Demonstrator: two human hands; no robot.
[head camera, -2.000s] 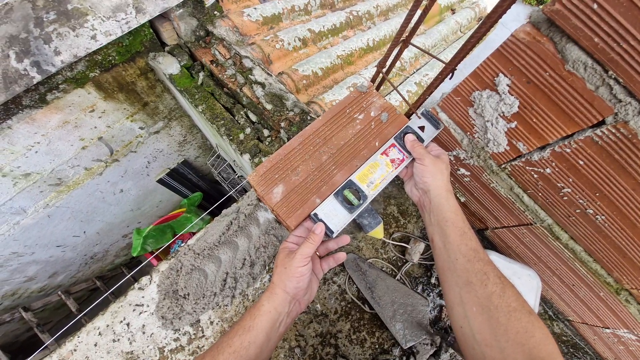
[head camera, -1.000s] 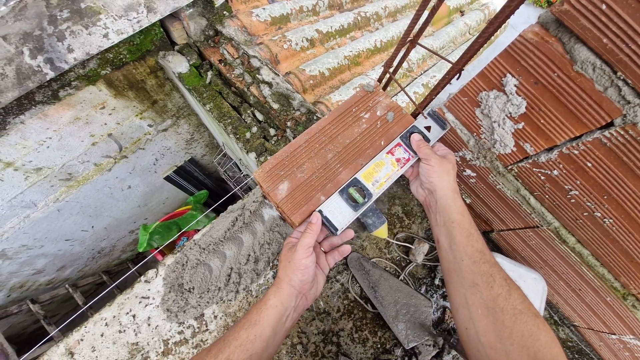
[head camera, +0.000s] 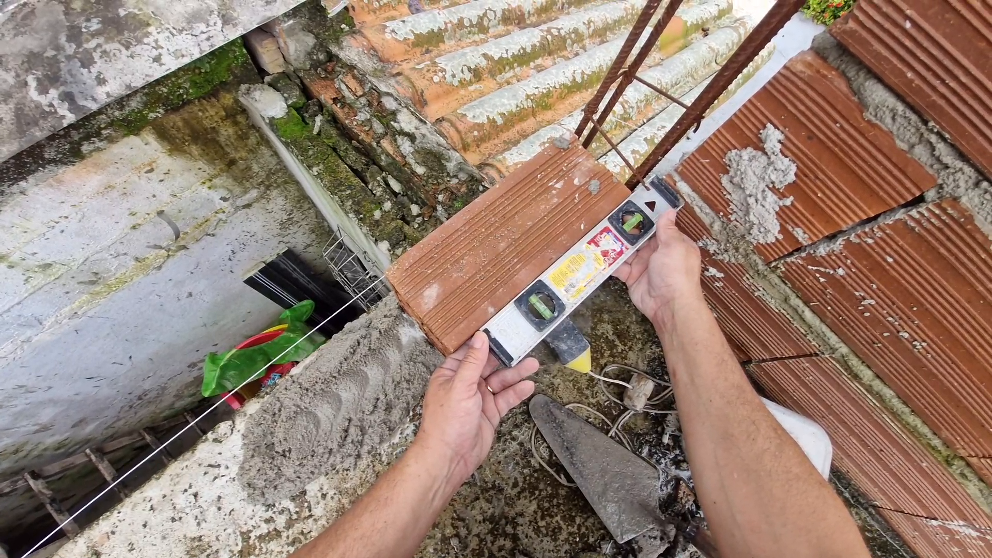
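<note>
A short metal spirit level (head camera: 577, 275) with green vials lies along the near long side of a ridged red clay block (head camera: 511, 240). My left hand (head camera: 473, 403) holds the level's lower left end, thumb on top near the block's corner. Around its upper right end are the fingers of my right hand (head camera: 659, 267). Grey wet mortar (head camera: 333, 403) is spread on the wall top to the left of the block. A taut white string (head camera: 225, 407) runs from the block's left corner toward the lower left. Below the hands lies a mortar-coated trowel (head camera: 597, 465).
Rusty steel rebar (head camera: 717, 85) rises just behind the block. A clay block wall (head camera: 876, 325) stands at right. Loose cord (head camera: 620, 422), a dark tool with a yellow tip (head camera: 577, 360) and a white container (head camera: 802, 434) are nearby. Mossy roof tiles (head camera: 542, 101) lie beyond.
</note>
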